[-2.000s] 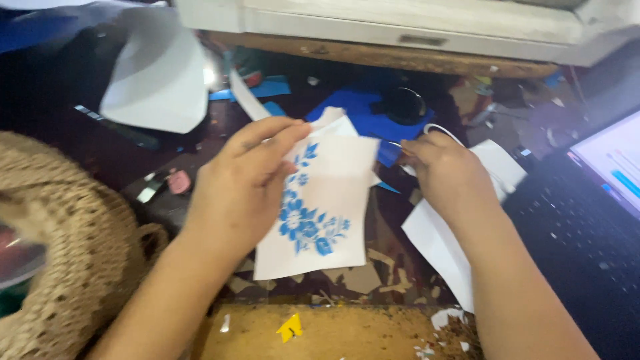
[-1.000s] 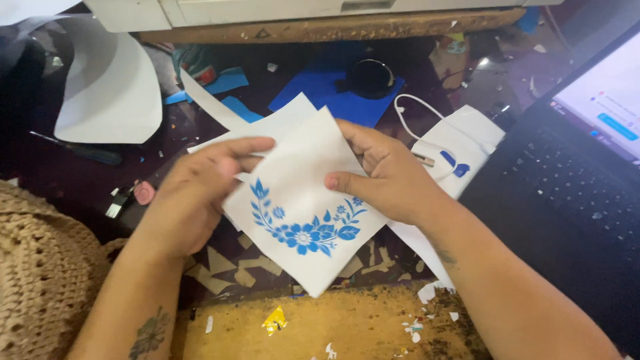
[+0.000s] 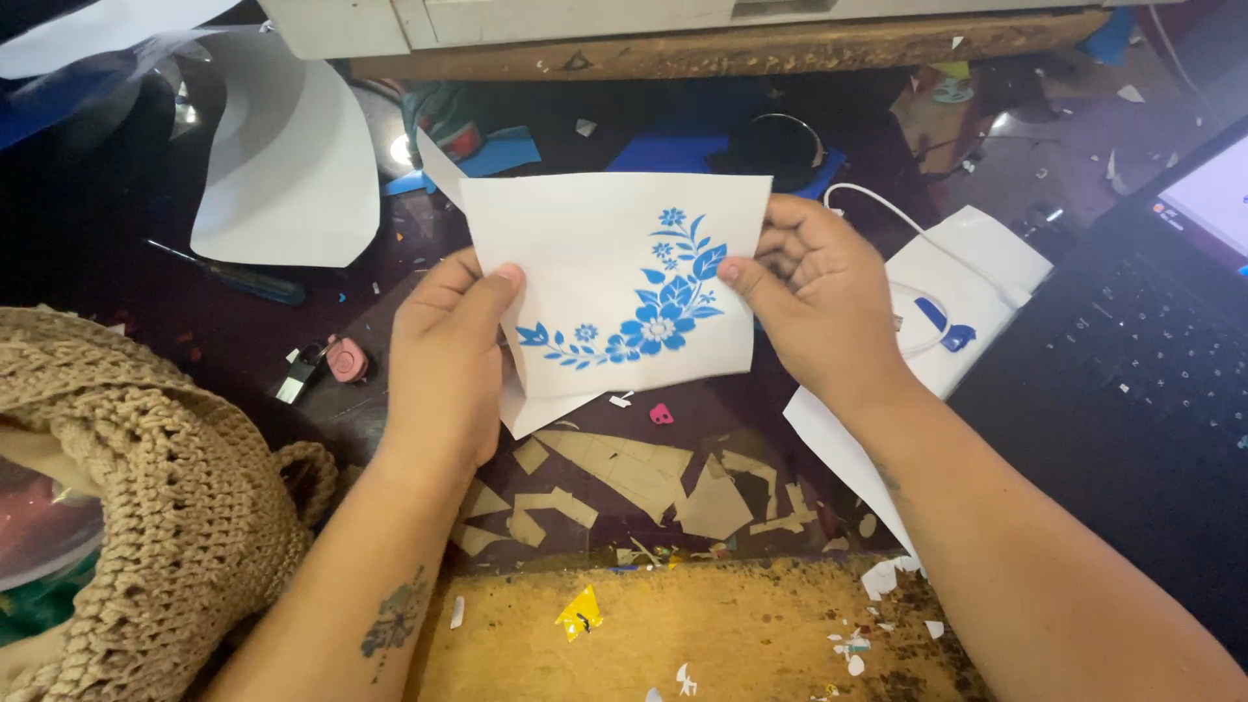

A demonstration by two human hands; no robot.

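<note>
A white sheet of paper with a blue floral design (image 3: 604,234) is held up in the middle of the view. My left hand (image 3: 453,341) pinches its left edge, thumb on the front. On the right edge, my right hand (image 3: 819,283) grips it the same way, thumb beside the blue leaves. Another white piece (image 3: 551,414) shows below and behind the sheet at its lower left; whether it is joined to the sheet I cannot tell. The fingers behind the paper are partly hidden.
A crocheted bag (image 3: 185,468) stands at left, near a pink-tagged key item (image 3: 346,360) and a dark-handled tool (image 3: 253,281). A laptop (image 3: 1121,361) lies right, beside white paper (image 3: 965,258) with a cable. Paper scraps (image 3: 624,468) lie near a wooden board (image 3: 741,634).
The floral sheet has turned from a tilted position to nearly level. My left hand has taken hold of its left edge, and my right hand now grips the right edge.
</note>
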